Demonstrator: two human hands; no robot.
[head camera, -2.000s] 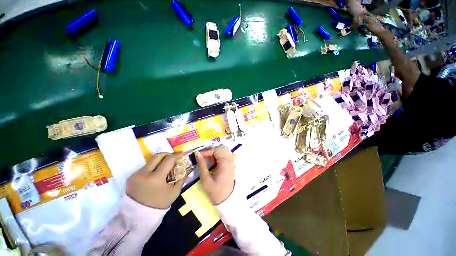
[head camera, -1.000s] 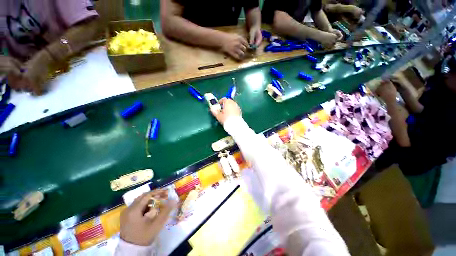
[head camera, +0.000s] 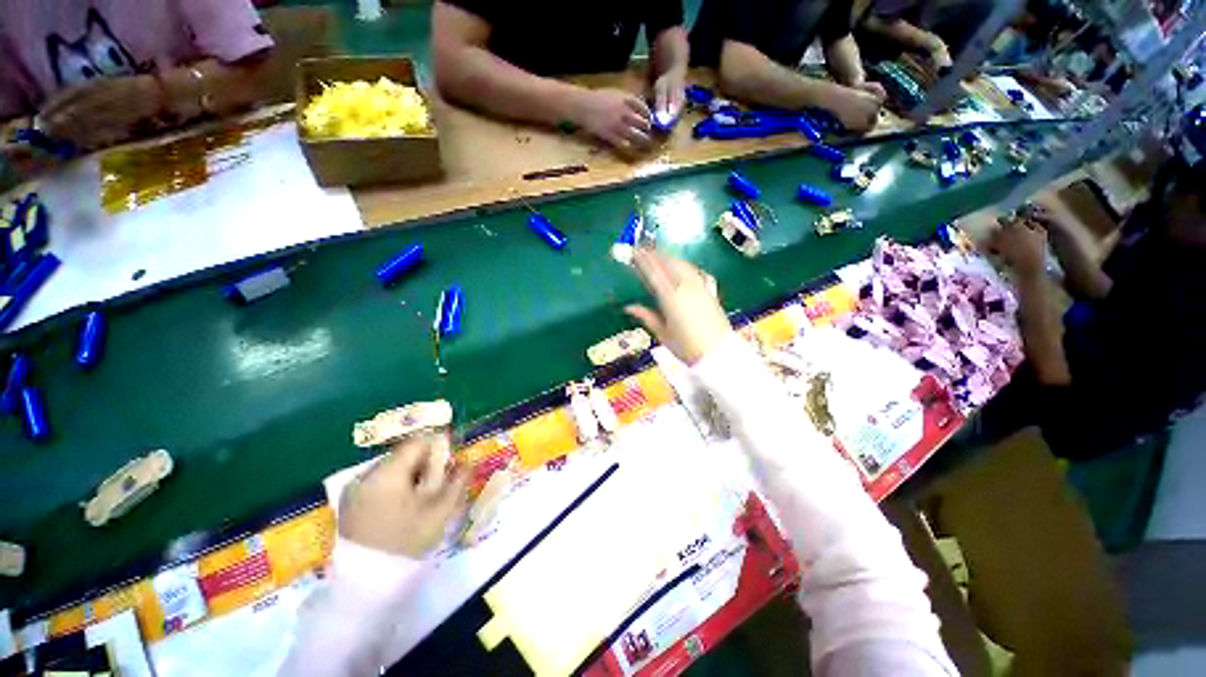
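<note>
My right hand (head camera: 681, 304) reaches over the green belt (head camera: 529, 318), fingers extended. A small whitish piece (head camera: 624, 251) shows at its fingertips; whether it is gripped is unclear. My left hand (head camera: 403, 496) is blurred, fingers curled, above the ledge; its contents cannot be made out. A beige module (head camera: 403, 421) lies on the belt just beyond it. Another beige module (head camera: 619, 347) lies at the belt edge, left of my right wrist. An upright whitish piece (head camera: 591, 411) is on the ledge between my arms. The pale-yellow sheet (head camera: 529, 632) lies near my lap.
Blue battery cells (head camera: 400, 263) lie along the belt. My right forearm partly hides the beige pile (head camera: 819, 401); a pink heap (head camera: 936, 318) is farther right. A box of yellow pieces (head camera: 366, 156) and several people's hands are across the belt. An open carton (head camera: 1032, 529) is at lower right.
My right hand went from the ledge to a module on the belt, then shifted right in view. My left hand let its earlier two-handed hold end and stayed near the ledge. The view tilted up.
</note>
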